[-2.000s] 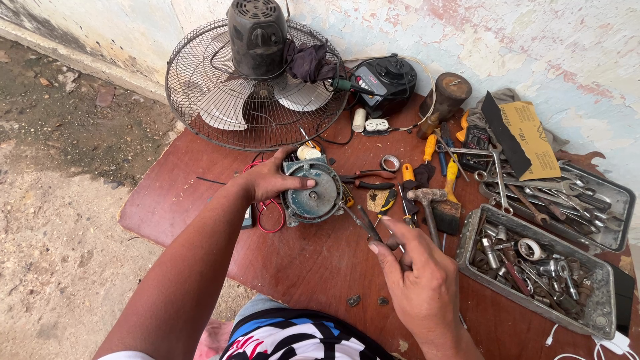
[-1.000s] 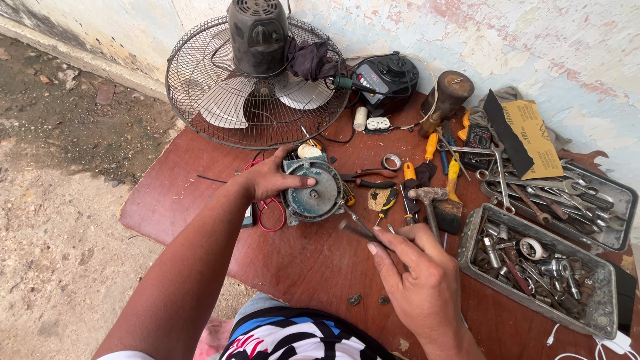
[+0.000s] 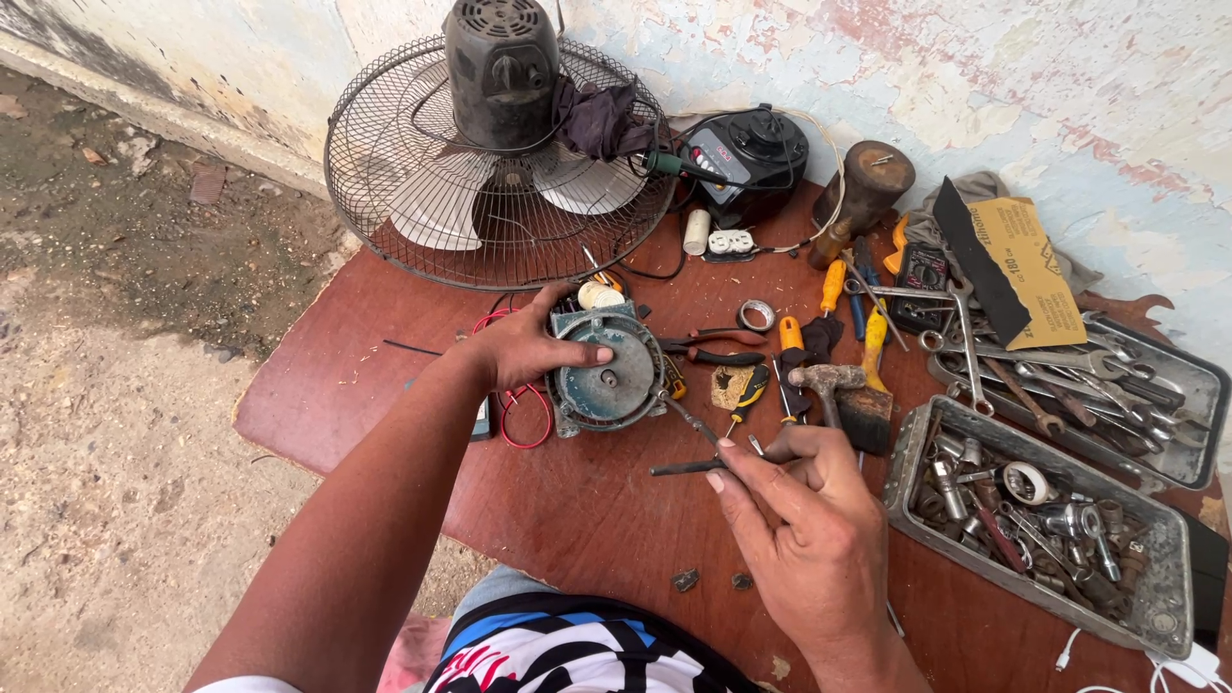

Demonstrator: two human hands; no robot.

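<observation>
A round metal motor housing (image 3: pixel 616 380), greenish and worn, lies on the reddish wooden table. My left hand (image 3: pixel 534 351) rests on it, thumb across its face and fingers around its upper left side. Between the thumb and fingers of my right hand (image 3: pixel 794 520) is a thin dark metal rod tool (image 3: pixel 688 468). Another slim dark piece runs from near the fingertips to the housing's lower right edge; whether it belongs to the same tool, I cannot tell. A red wire loop (image 3: pixel 526 419) lies left of the housing, and black-and-red pliers (image 3: pixel 717 346) lie to its right.
A caged fan (image 3: pixel 433 202) stands at the back beside a black appliance base (image 3: pixel 746 159). Screwdrivers, a hammer (image 3: pixel 828 380) and a paintbrush (image 3: pixel 866 414) lie right of the pliers. A metal box of sockets (image 3: pixel 1039 529) and a tray of wrenches (image 3: pixel 1189 385) occupy the right side.
The tool in my right hand has shifted in angle and now lies nearly level. My left hand stays on the motor housing.
</observation>
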